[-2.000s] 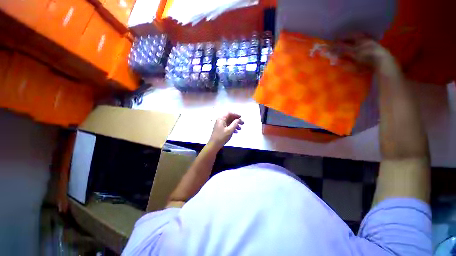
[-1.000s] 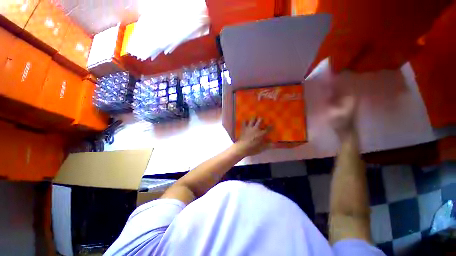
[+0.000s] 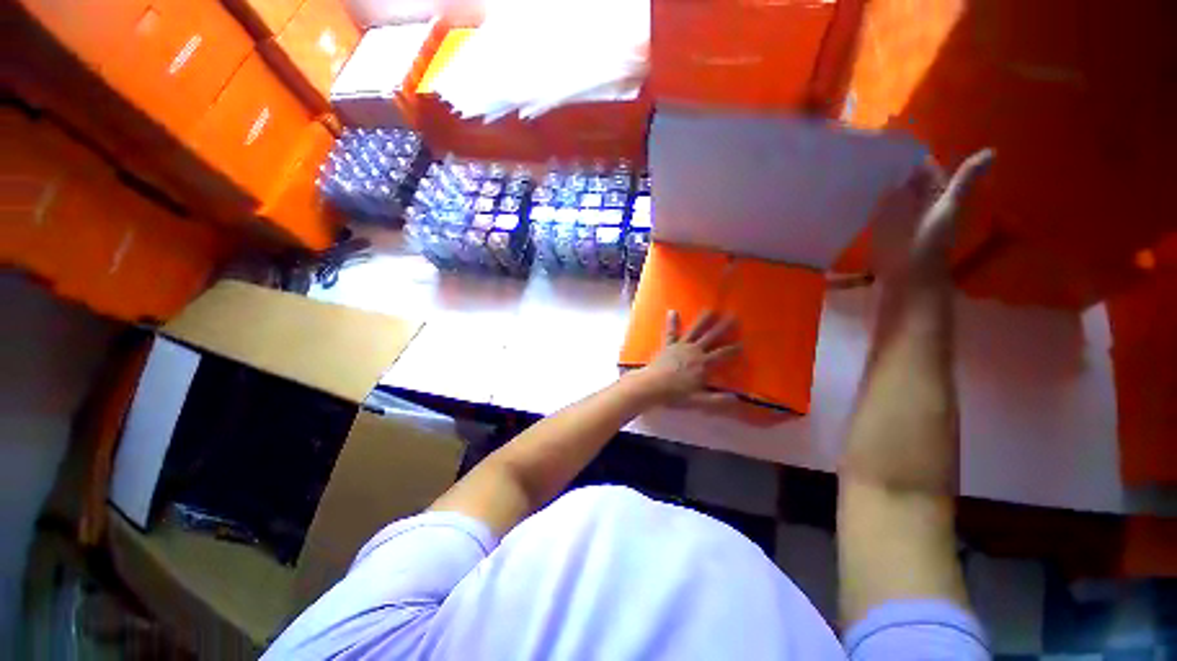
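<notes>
An orange product box (image 3: pixel 764 316) lies on the white table in front of me, with its grey-white lid (image 3: pixel 774 187) raised at the back. Plain orange card covers the box's top. My left hand (image 3: pixel 693 358) rests on the orange surface at its front, fingers spread, holding nothing. My right hand (image 3: pixel 932 220) is raised beside the lid's right edge, partly blurred, with fingers apart. Whether it touches the lid edge is unclear.
Stacked clear blister trays (image 3: pixel 471 217) stand behind to the left. White sheets (image 3: pixel 549 58) and a white-topped box (image 3: pixel 385 62) lie at the back. Orange boxes (image 3: pixel 168 65) rise at left and right. An open shipping carton (image 3: pixel 291 338) stands left of the table (image 3: pixel 478 342).
The checkered orange piece with white print, held by my right hand first and later lying in the box, no longer shows; plain orange is on top. My right hand has risen beside the lid.
</notes>
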